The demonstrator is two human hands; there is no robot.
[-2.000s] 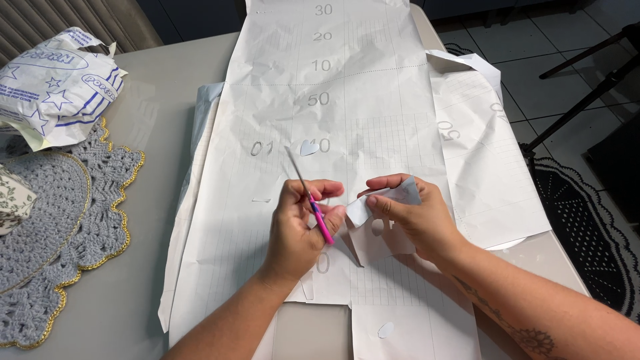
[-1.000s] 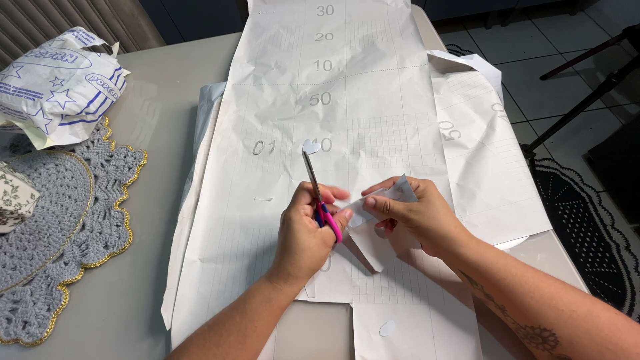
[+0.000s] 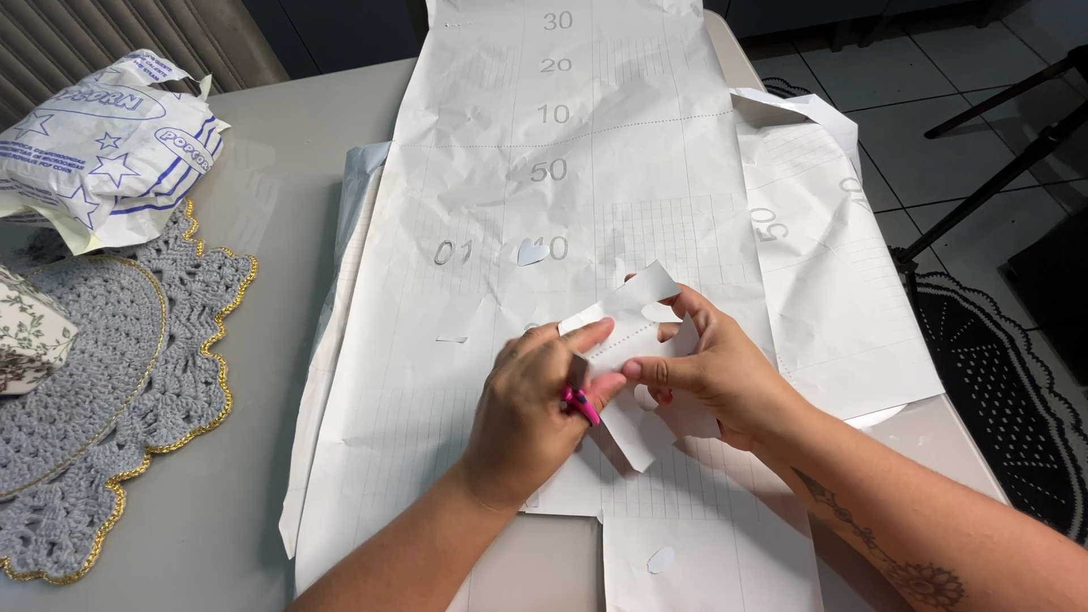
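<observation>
My left hand (image 3: pixel 531 408) keeps a pair of scissors with pink handles (image 3: pixel 581 406) in its grip, the blades mostly hidden by the fingers. Its fingertips also touch a white paper piece with cut-out holes (image 3: pixel 625 336). My right hand (image 3: pixel 722 365) pinches that same paper from the right. Beneath both hands lies a large creased paper sheet with printed numbers (image 3: pixel 459 204). A small paper heart (image 3: pixel 533 252) rests on the sheet above my left hand, and a small oval paper scrap (image 3: pixel 660 559) lies near the bottom.
On the left are a crumpled popcorn bag (image 3: pixel 102 153), a grey crocheted mat with a gold edge (image 3: pixel 110 340) and a leaf-patterned object (image 3: pixel 30 331). Another paper sheet (image 3: pixel 833 255) overhangs at right. Dark tripod-like legs (image 3: pixel 994 191) and a black oval rug (image 3: pixel 994 399) are beyond the table.
The scissors have swung down from pointing up at the heart and are now mostly covered by my left hand. The cut paper is spread wider between both hands, showing its holes.
</observation>
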